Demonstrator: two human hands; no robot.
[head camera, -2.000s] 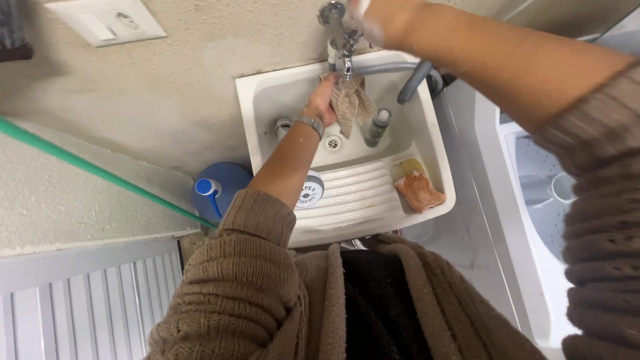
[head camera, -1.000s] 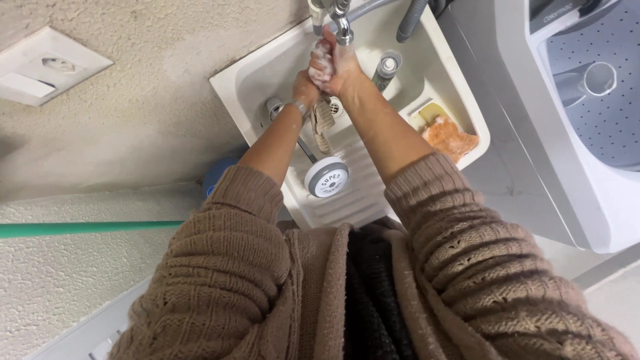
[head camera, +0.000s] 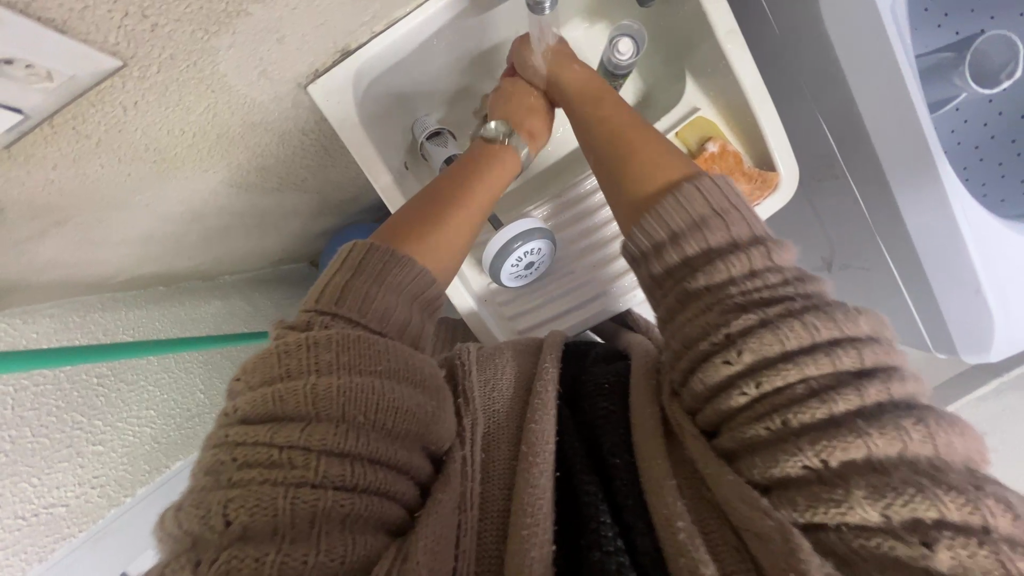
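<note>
Water runs from the metal faucet (head camera: 542, 6) onto my right hand (head camera: 546, 62) in the white laundry sink (head camera: 760, 56). Just below it, my left hand (head camera: 520, 108) touches the right one, and a metal-banded watch (head camera: 504, 136) is on its wrist. The fingers of both hands are largely hidden, as is whatever lies between them; the cloth seen earlier cannot be made out. A bottle with a clear cap (head camera: 622, 50) stands in the basin to the right of the hands. On the left side of the basin is a white slotted plastic fitting (head camera: 436, 140).
A round grey-and-white piece (head camera: 520, 252) with lettering rests over the ribbed washboard (head camera: 584, 256). An orange cloth (head camera: 740, 168) and a yellow sponge (head camera: 698, 132) lie in the sink's right corner tray. A washing machine (head camera: 832, 160) stands at right, a blue container (head camera: 348, 240) and green pole (head camera: 136, 352) at left.
My right hand has come down from above the faucet to meet my left. The white lather seen on the hands a second ago no longer shows, and water now runs over them.
</note>
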